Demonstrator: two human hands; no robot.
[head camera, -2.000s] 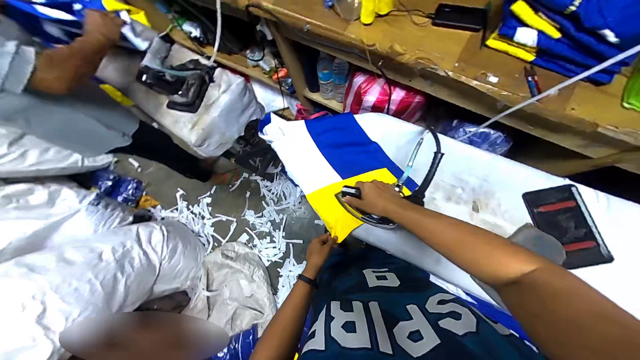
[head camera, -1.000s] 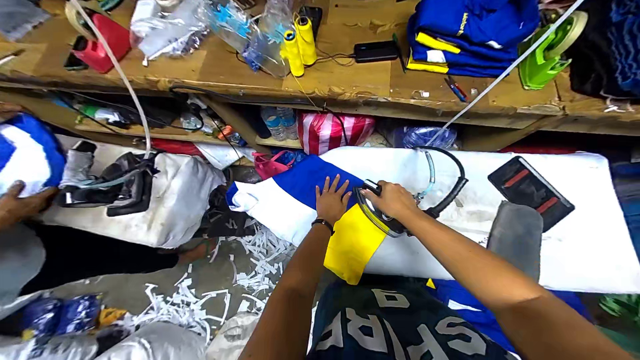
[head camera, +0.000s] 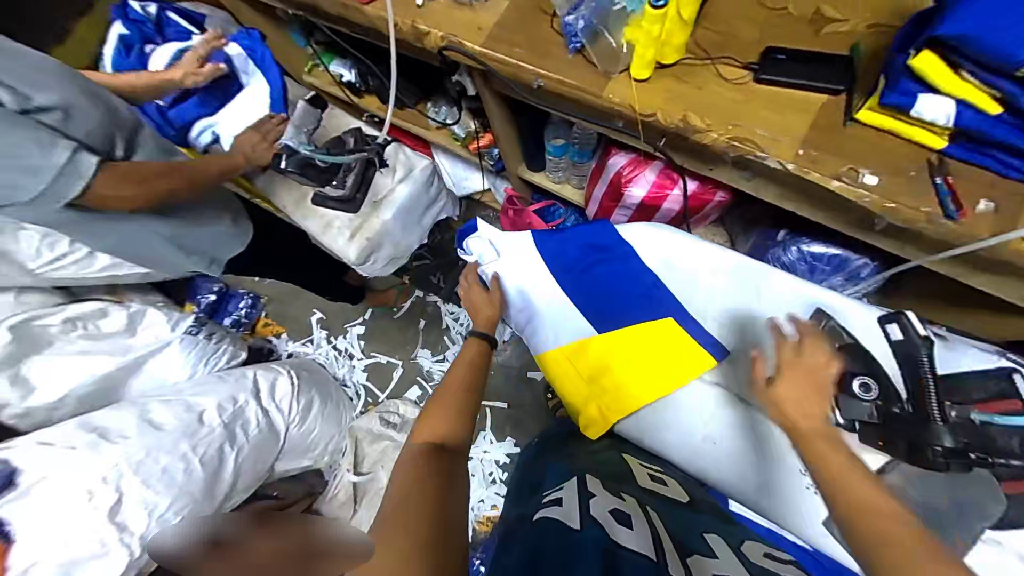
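A fabric piece with white, blue and yellow panels lies over the end of a white padded ironing board. My left hand is at its far left edge, by the blue-trimmed white end; whether the fingers pinch the cloth is hard to tell. My right hand, blurred, is above the board just left of a black steam iron, fingers apart and holding nothing. The iron sits at the board's right part, partly on a dark rest pad with red strips.
A co-worker's hands are at blue and white cloth beside another iron. Behind runs a wooden bench with a phone and folded garments. White sacks and paper strips lie on the floor at left.
The iron, held in my right hand on the cloth before, now sits at the right, let go. My left hand has moved from the cloth's middle to its left end.
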